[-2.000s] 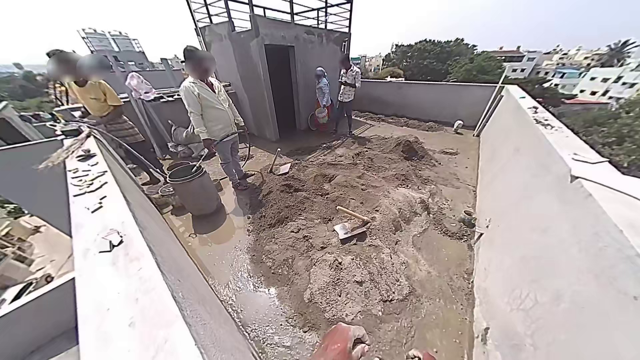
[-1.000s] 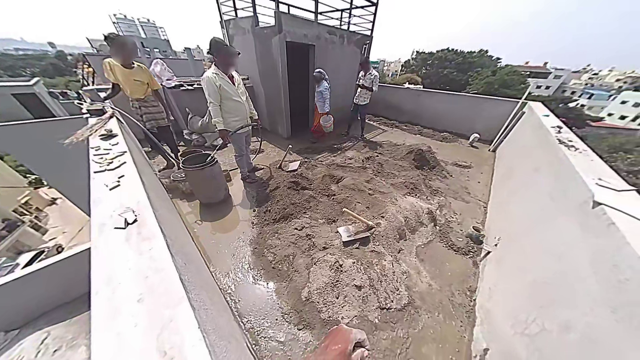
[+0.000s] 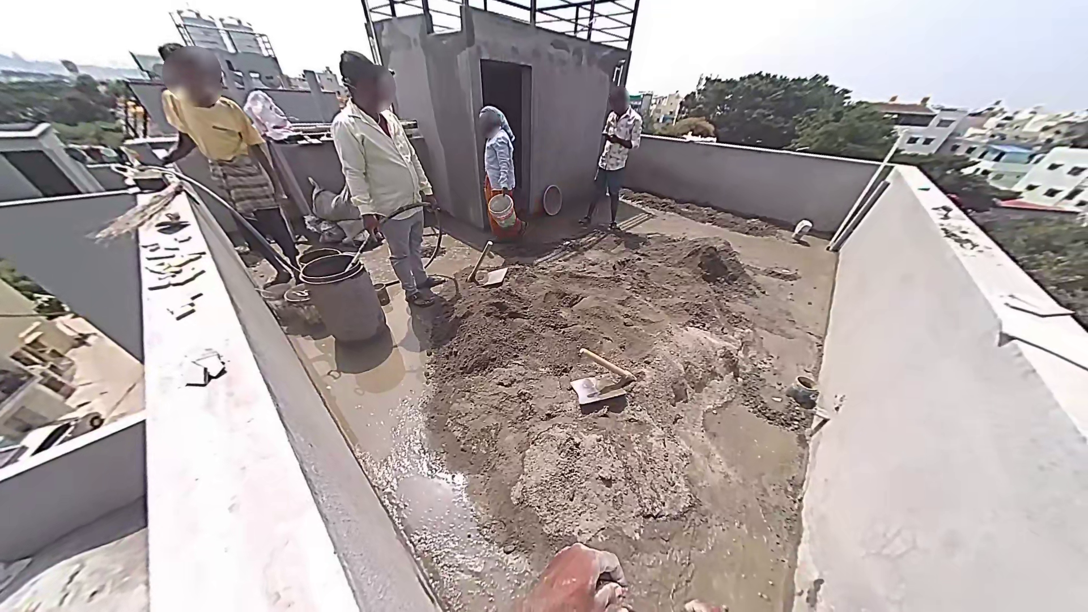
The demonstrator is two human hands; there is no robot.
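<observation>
My left hand (image 3: 578, 581) shows at the bottom edge, its fingers curled and nothing visible in them. Just right of it, only a small part of my right hand (image 3: 705, 606) enters the view; the rest is cut off. Ahead lies a wide heap of wet sand or mortar mix (image 3: 595, 467). On the heap rests a hoe with a wooden handle (image 3: 607, 364) and a flat metal blade, touched by neither hand. A second hoe (image 3: 493, 276) stands at the heap's far left side, its handle tilted up.
A low parapet (image 3: 229, 476) runs along the left, another (image 3: 935, 382) along the right. A large drum (image 3: 344, 302) stands in shallow water near a person with a hose (image 3: 382, 170). Another person (image 3: 500, 170) carries a bucket (image 3: 503, 211). A pipe stub (image 3: 803, 391) sits by the right wall.
The person with the bucket has moved left, in front of the doorway, and a round pan by the wall now shows. My right hand, out of view one second ago, is partly back.
</observation>
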